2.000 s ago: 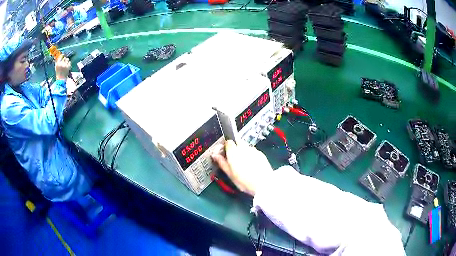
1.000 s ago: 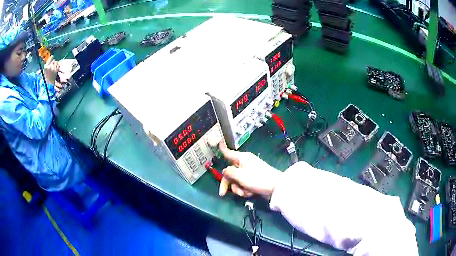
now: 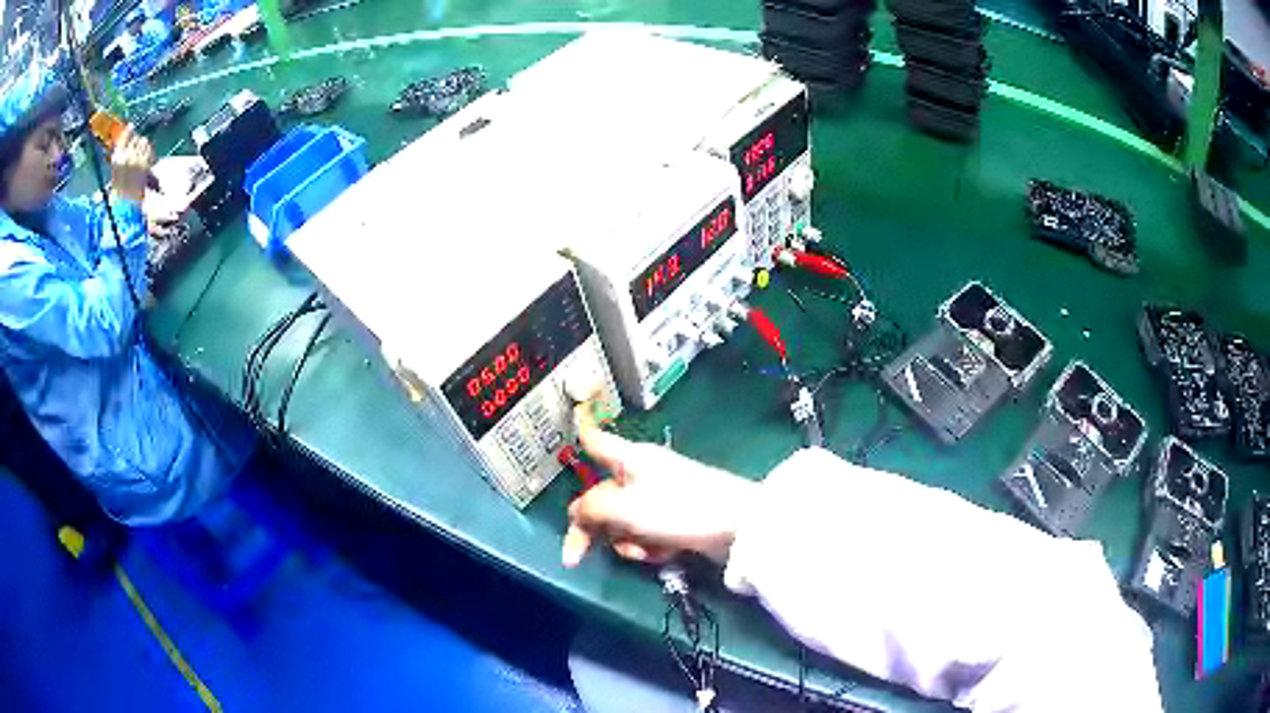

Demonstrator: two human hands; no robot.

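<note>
Three cream-white bench power supplies with red digits stand in a row. The nearest supply (image 3: 518, 376) reads about 05.00 over 0.000. My right hand (image 3: 644, 504), in a white sleeve, is at its front. The extended index finger reaches to the knob area below the display; whether it touches is unclear. The other fingers are loosely bent, with nothing seen in them. A red clip (image 3: 577, 468) at the supply's lower front is partly hidden by my hand. The middle supply (image 3: 683, 286) and far supply (image 3: 773, 174) have red-clipped leads. My left hand is out of view.
Wired dark grey housings (image 3: 971, 359) and circuit boards (image 3: 1081, 223) lie to the right. Stacked black housings (image 3: 947, 63) stand behind. A blue bin (image 3: 300, 181) is left of the supplies. A person in blue (image 3: 84, 327) is at the left. Dark cables hang over the bench edge.
My right hand has shifted down and left in view, from fingers bent at the knob to the index finger extended towards it. The view has shifted slightly. The middle supply's left reading has changed.
</note>
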